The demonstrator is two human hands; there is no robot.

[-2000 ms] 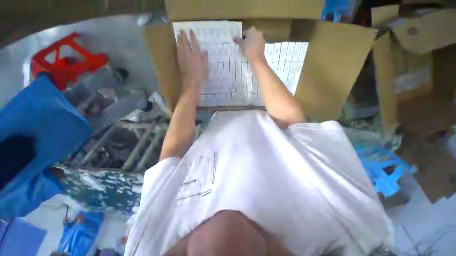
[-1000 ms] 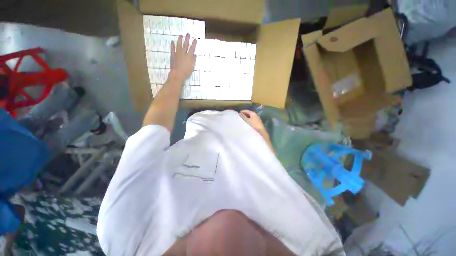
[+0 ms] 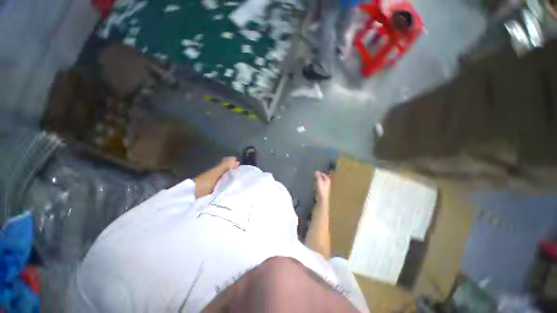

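A brown shipping carton [image 3: 348, 208] stands open at my right. White product boxes [image 3: 391, 226] fill most of it in a packed block, with a dark gap at the lower right corner. My right hand [image 3: 322, 181] is small and blurred beside the carton's left flap; I cannot tell whether it touches it. My left hand [image 3: 229, 162] hangs at the front of my white shirt, small and partly hidden. Neither hand shows a held object, but the finger positions are unclear.
A green-topped worktable [image 3: 177, 36] strewn with white scraps stands ahead, its corner pointing towards me. A red stool [image 3: 388, 40] is beyond it at right. Large brown cartons [image 3: 476, 110] are at far right. Brown cardboard [image 3: 156, 143] and clear film [image 3: 79, 202] lie at left.
My view has swung left, so the filled carton now lies at my right. My left hand has left the white boxes and is down by my shirt.
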